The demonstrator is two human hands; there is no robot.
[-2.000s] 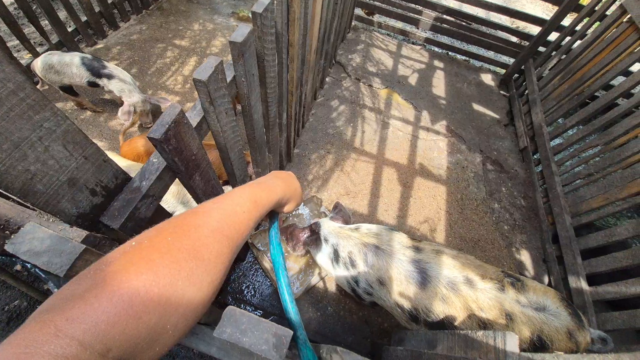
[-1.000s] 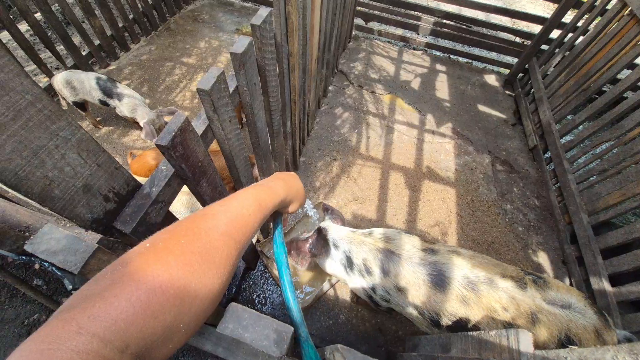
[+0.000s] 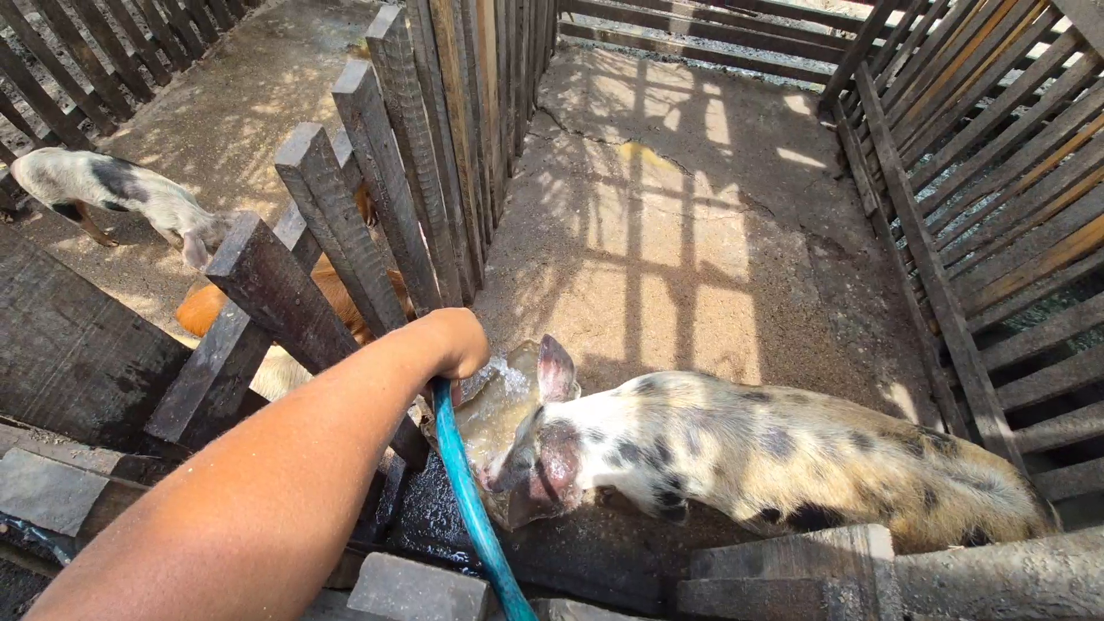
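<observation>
My left hand [image 3: 461, 343] is closed around a blue-green hose [image 3: 474, 500] at the end of my outstretched arm. Water splashes just beyond the hand into a shallow basin [image 3: 487, 420] of cloudy water; the hose's outlet is hidden by the hand. A spotted black, white and tan pig [image 3: 733, 440] stands at the right of the hose, its snout low at the basin and one ear raised. My right hand is out of the frame.
A slatted wooden fence [image 3: 379, 172] divides two pens, its near slats close beside my arm. Behind it are a spotted pig [image 3: 129, 190] and a reddish-brown animal [image 3: 332, 297], partly hidden. Bricks or blocks [image 3: 418, 586] and a rough ledge [image 3: 992, 569] line the near edge.
The spotted pig's near-basin ear stands up more than before, and the water splash shows more clearly. My left hand stays on the hose. The view has shifted slightly.
</observation>
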